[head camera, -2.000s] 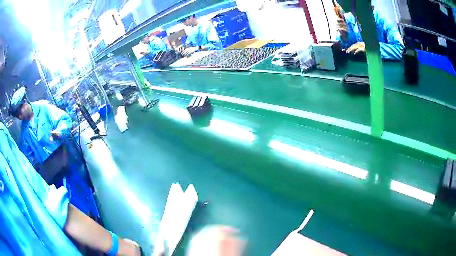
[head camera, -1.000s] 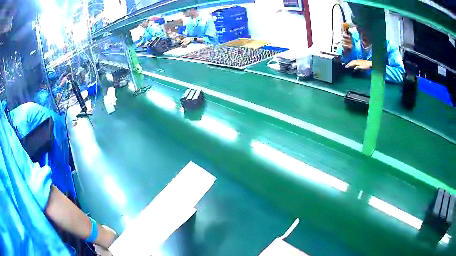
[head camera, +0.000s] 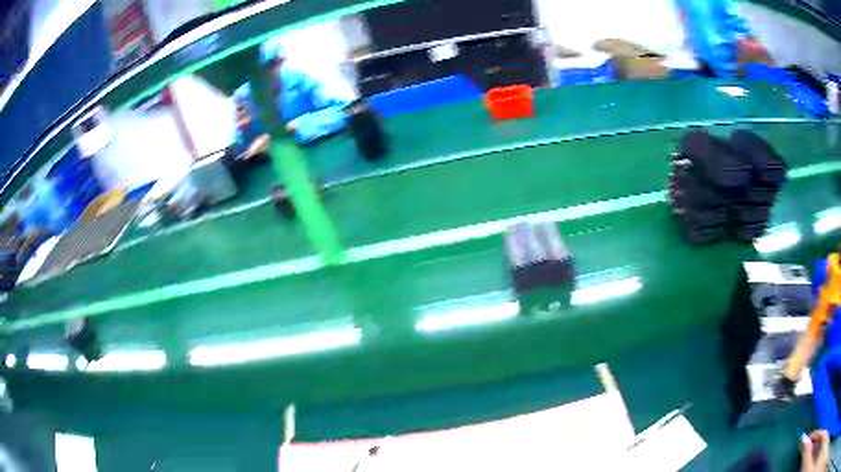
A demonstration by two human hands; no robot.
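Note:
A large pale pink-white mat (head camera: 461, 452) lies at the bottom centre on the green bench, with narrow strips at its upper corners and a small dark reddish speck on it. A loose white sheet (head camera: 671, 444) lies at its right side. A second white piece (head camera: 76, 454) is at the bottom left. Part of a hand (head camera: 815, 454) shows at the bottom right edge, cut off and blurred; I cannot tell for sure that it is my right hand, nor what it holds. My left hand is out of the picture.
A three-ribbed black housing (head camera: 539, 263) sits on the green belt. Tall black stacks (head camera: 727, 187) stand further right. A yellow-orange screwdriver (head camera: 819, 313) hangs by a grey metal box (head camera: 779, 323). A red bin (head camera: 510, 102) is on the far bench. A green post (head camera: 306, 201) rises beyond the belt.
The view has swung to the right and is blurred. The blue-banded arm and the white sheet by it have left the picture. The mat, black stacks, screwdriver and red bin have come into view.

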